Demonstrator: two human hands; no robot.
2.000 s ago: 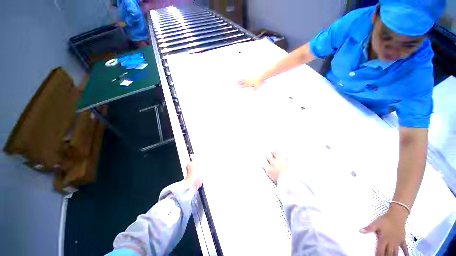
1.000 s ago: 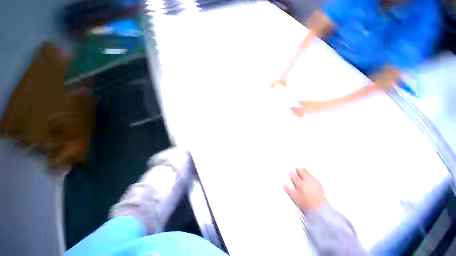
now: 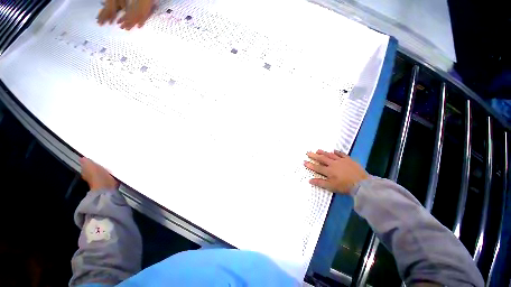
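Note:
The large white perforated reflector sheet (image 3: 224,129) lies in front of me, with two rows of small dark rectangular marks. A blue foam strip (image 3: 367,132) runs along its right end. My right hand (image 3: 336,171) lies flat on the sheet near that end, fingers spread, holding nothing. My left hand (image 3: 98,175) is at the sheet's near edge by the side rail (image 3: 159,212); its fingertips are partly hidden, so its grip cannot be told.
Another person's hands (image 3: 128,10) are over the sheet at the upper left. Shiny conveyor rollers (image 3: 437,146) lie to the right, and more rollers (image 3: 15,19) show at the upper left. A pale sheet (image 3: 420,22) lies beyond the far rail.
The view has swung right to the sheet's blue-edged end. My right hand has moved to that end. The other person's hands now show at the upper left; the green table is out of view.

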